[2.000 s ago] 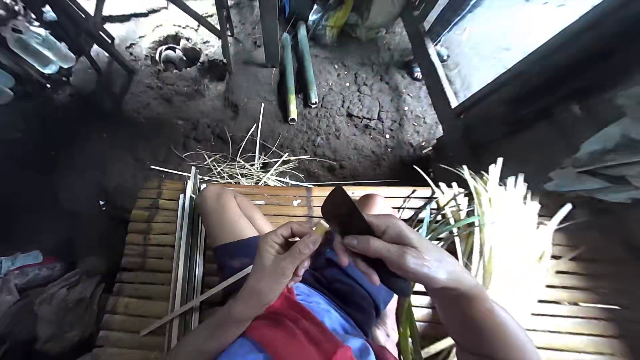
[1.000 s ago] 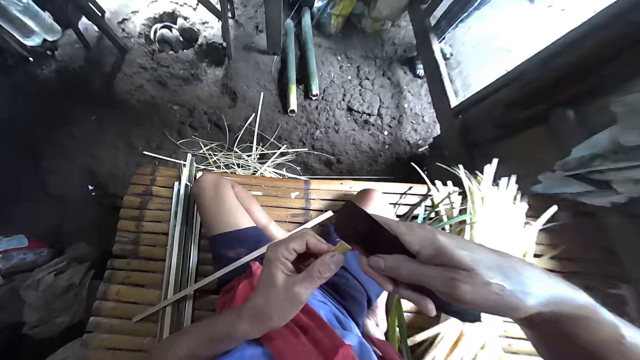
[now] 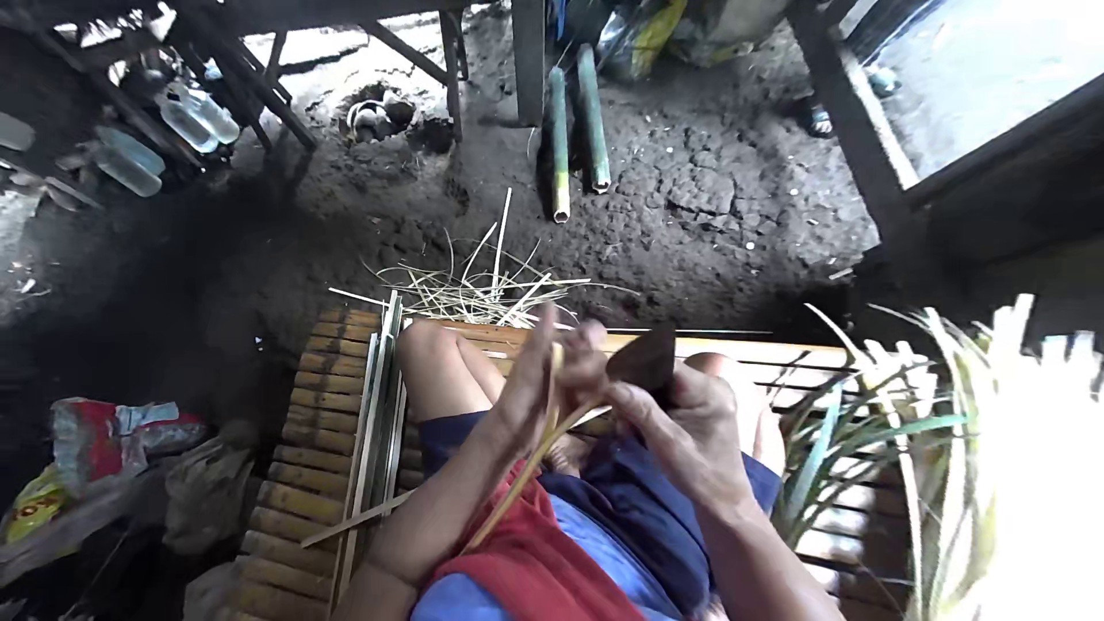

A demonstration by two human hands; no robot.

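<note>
My right hand (image 3: 690, 414) grips a dark, wide knife blade (image 3: 645, 360) that points up and left above my lap. A thin pale bamboo strip (image 3: 536, 457) runs from beside the blade down over my red and blue shirt. My left hand (image 3: 552, 371) is raised just left of the blade, its fingers spread and blurred around the strip; whether it grips the strip is hard to tell. Beside my left thigh, long split bamboo strips (image 3: 375, 431) lie on the slatted bamboo bench (image 3: 319, 423). The knife's handle is hidden in my right hand.
Pale shavings (image 3: 474, 293) are heaped beyond the bench's front edge. Two green bamboo poles (image 3: 561, 147) lie on the dirt floor. A big bundle of pale and green strips (image 3: 940, 431) stands at the right. Plastic bottles (image 3: 194, 121) are at upper left, plastic bags (image 3: 112, 440) at lower left.
My left hand has left its pinch by the blade and is now raised with fingers spread. The strip, which stretched out to the left before, now hangs down across my shirt.
</note>
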